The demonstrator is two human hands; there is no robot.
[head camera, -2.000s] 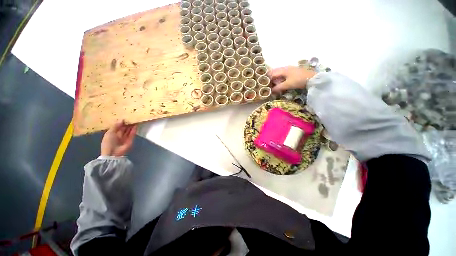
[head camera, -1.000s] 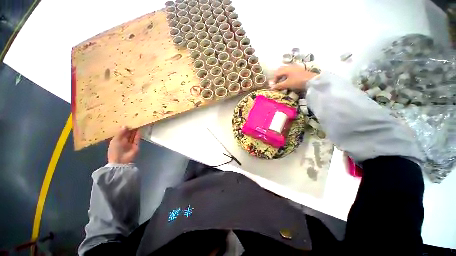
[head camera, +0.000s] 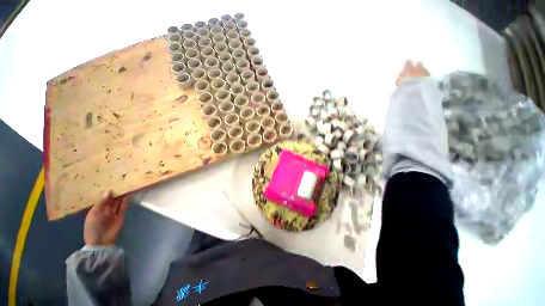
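The wooden board lies at the left, its right part covered with rows of upright ring blanks. My left hand grips the board's near edge, fingers on the edge. My right hand is off the board, at the upper right beyond the loose rings; its fingers are small and blurred, and I cannot tell if it holds something. The pink block with a pale ring on it sits on the speckled round stand.
A pile of loose rings lies right of the stand. A clear plastic bag of rings is at the right. A stained base sheet lies under the stand. A thin dark tool lies left of it. Dark ribbed material is at the upper right.
My right hand has left the board's right edge and moved up and right, uncovering the loose rings. My left hand stays on the board. The view has shifted, so board and stand sit lower left.
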